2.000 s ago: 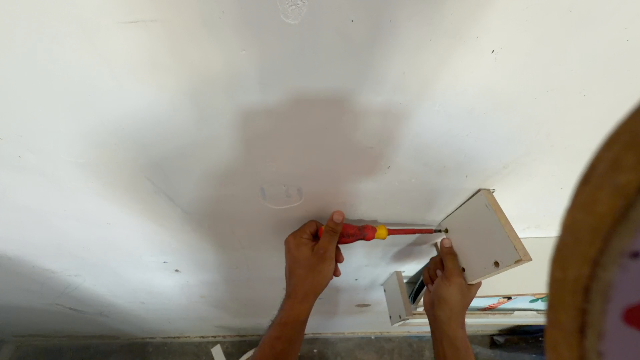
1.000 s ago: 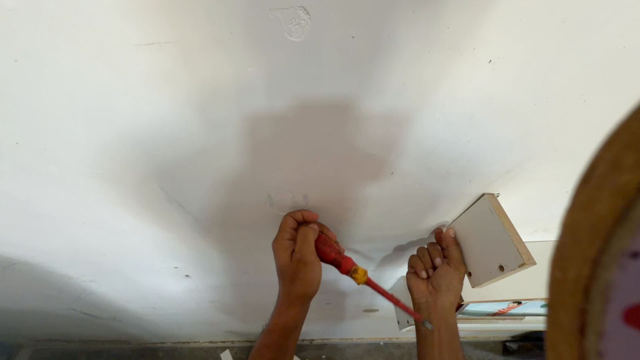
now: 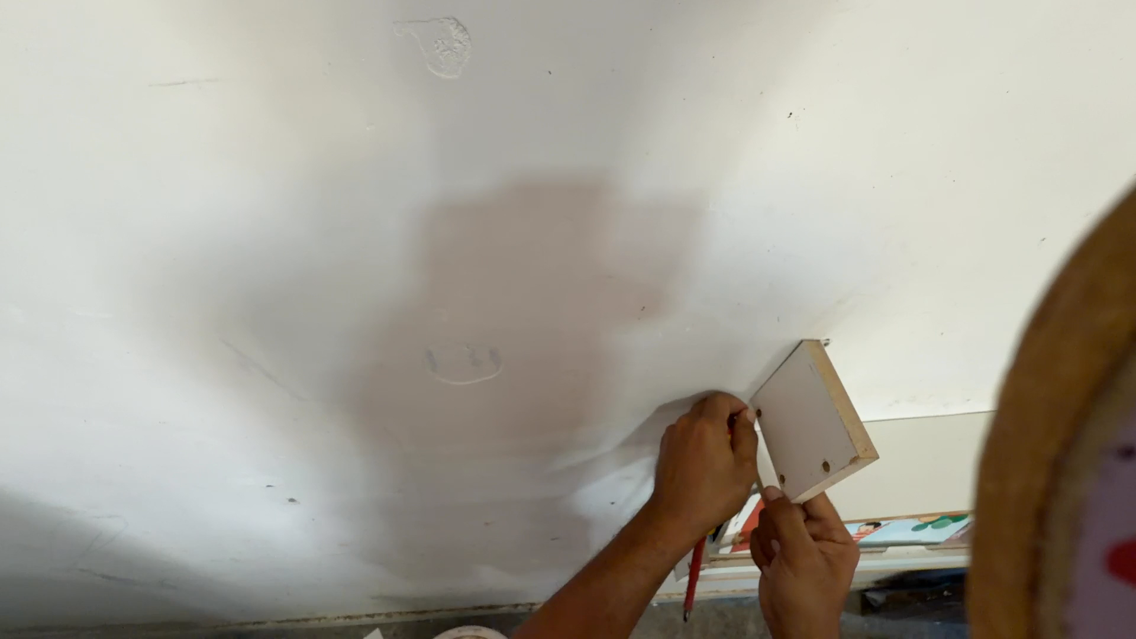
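A small white board (image 3: 812, 426) with raw wood-coloured edges and several drilled holes stands out from the white wall at the lower right. Against its left edge, my left hand (image 3: 706, 461) has its fingertips near the upper hole; what they pinch there is too small to tell. That same hand also keeps the red screwdriver (image 3: 695, 577), its shaft pointing down below the palm and the handle mostly hidden. My right hand (image 3: 803, 550) grips the lower corner of the board, thumb near the bottom hole.
A white wall (image 3: 266, 222) with a patched spot fills most of the view. A shelf with colourful printed items (image 3: 914, 530) lies behind my right hand. A round wooden-rimmed object (image 3: 1034, 399) blocks the right side. The floor (image 3: 541, 621) shows at the bottom.
The screwdriver was at the board's hole, then swung away, and now points down under my left hand. My left hand has moved right to the board; my right hand has moved to its lower corner.
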